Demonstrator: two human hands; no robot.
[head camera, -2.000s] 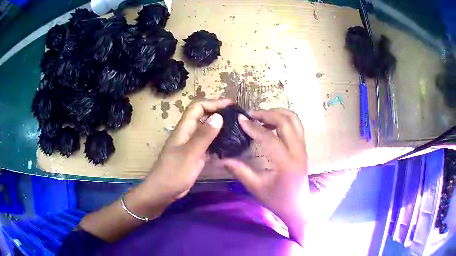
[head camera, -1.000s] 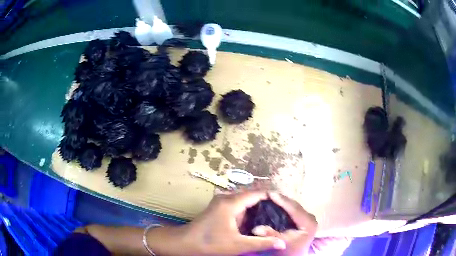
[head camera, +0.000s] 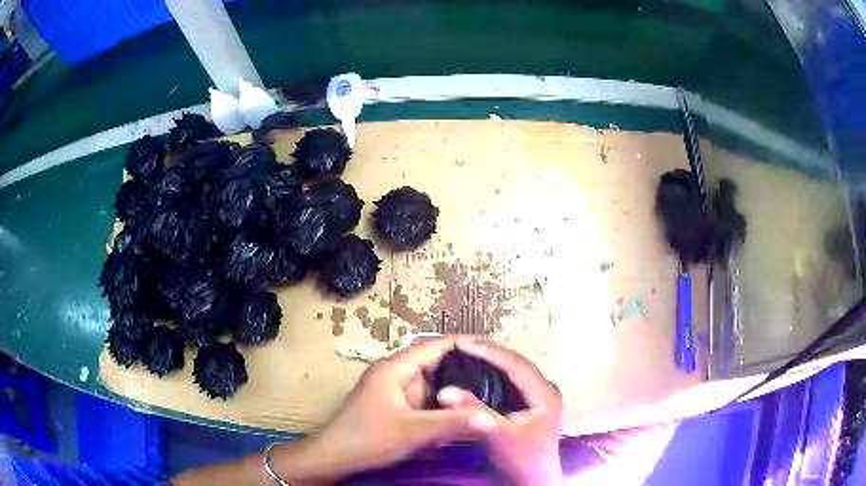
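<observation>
A black spiky ball (head camera: 475, 380) is held between both hands at the front edge of the cardboard. My left hand (head camera: 404, 403) wraps its left side, with the thumb across its front. My right hand (head camera: 532, 408) curves round its back and right side. The small pointed tool (head camera: 372, 351) lies on the cardboard just behind my left hand, partly hidden by it. A pile of black spiky balls (head camera: 218, 237) sits at the left, and a loose ball (head camera: 405, 218) lies right of the pile.
The stained cardboard (head camera: 570, 171) lies on a green bench (head camera: 47, 275). A white spoon-like item (head camera: 345, 98) and white pieces (head camera: 242, 104) are at the back left. At the right are a blue-handled tool (head camera: 685, 323), dark clumps (head camera: 682, 214) and a shiny clear sheet or box (head camera: 783, 285).
Both hands with the ball first moved down in view and now sit slightly higher and further left than a second ago. The view has shifted. The pointed tool came into view and is now partly covered.
</observation>
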